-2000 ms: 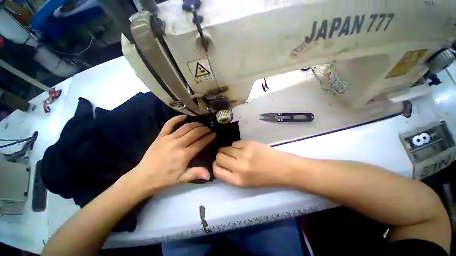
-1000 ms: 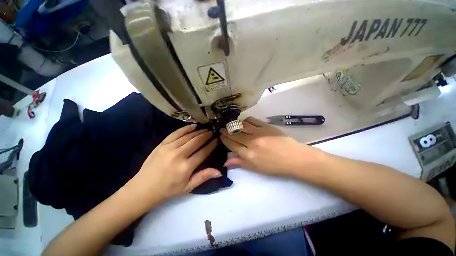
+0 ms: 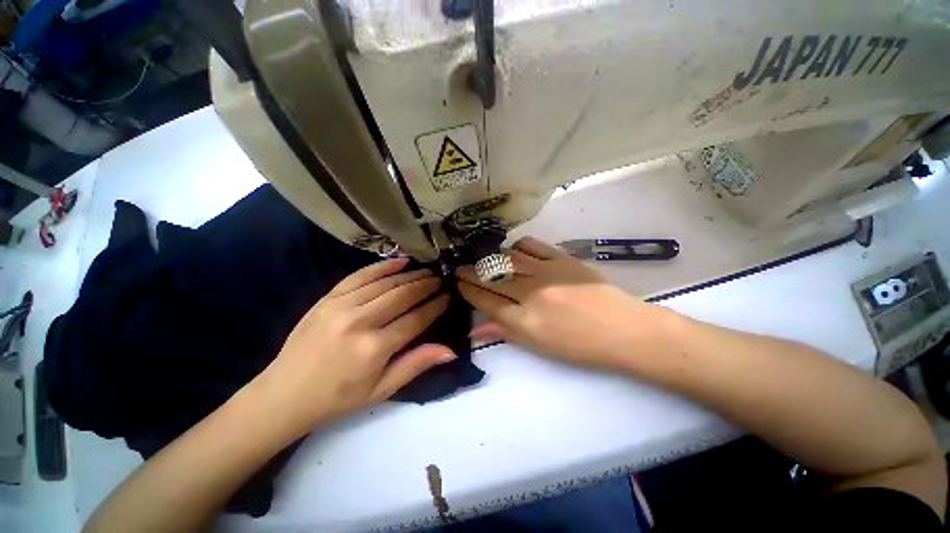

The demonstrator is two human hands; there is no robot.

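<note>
The black garment lies heaped left of the needle, with a small part under both hands. My left hand lies flat on it, fingertips beside the presser foot. My right hand presses the cloth from the right, fingertips close to my left ones, partly behind the ridged silver knob. The cream sewing machine marked "JAPAN 777" stands over them. The needle point and the seam are hidden by fingers and machine head.
Black thread snips lie on the machine bed, their blades partly behind my right hand. Two white bobbins sit in a recessed tray at right. A small red item and a dark rounded rectangle lie far left. Printed scale marks run along the front edge.
My right hand has moved from the cloth's near right edge up to the needle area. The view has shifted slightly, with the machine head nearer. My left hand stays on the cloth.
</note>
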